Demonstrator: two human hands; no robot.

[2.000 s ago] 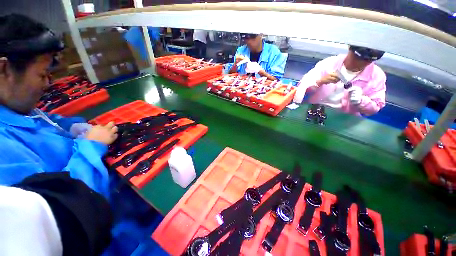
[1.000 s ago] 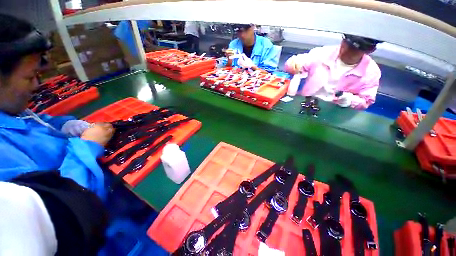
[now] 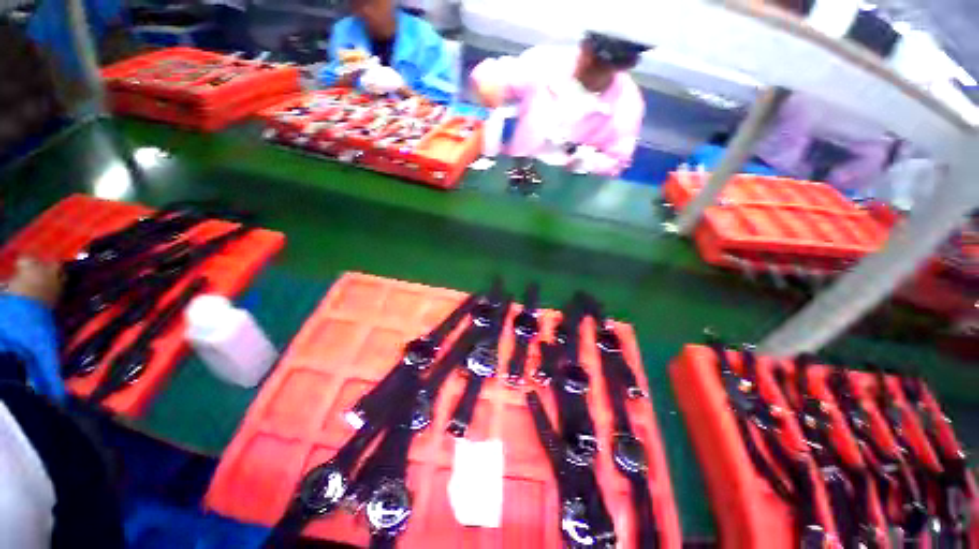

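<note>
Neither of my hands is in view. An orange-red watch tray (image 3: 295, 397) lies in front of me on the green bench. Several black-strapped wristwatches (image 3: 482, 361) lie across its middle and right, some overlapping, dials mostly up. Two dials lie near the front edge, one a wristwatch (image 3: 388, 506) with a shiny rim. A flat white piece (image 3: 476, 483), cloth or paper, lies on the tray between the watches. The left cells of the tray hold no watches. The picture is somewhat blurred.
A white bottle (image 3: 230, 341) stands left of the tray. A neighbour's tray (image 3: 252, 255) with watches and a blue sleeve are at left. Another full tray (image 3: 703, 429) is at right. Filled trays (image 3: 451, 150), a slanted post (image 3: 741, 150) and workers in blue and pink are across the bench.
The view has swung right, so things sit further left and the right tray shows more. The white piece, cut off at the bottom edge a second ago, now shows fully on the tray.
</note>
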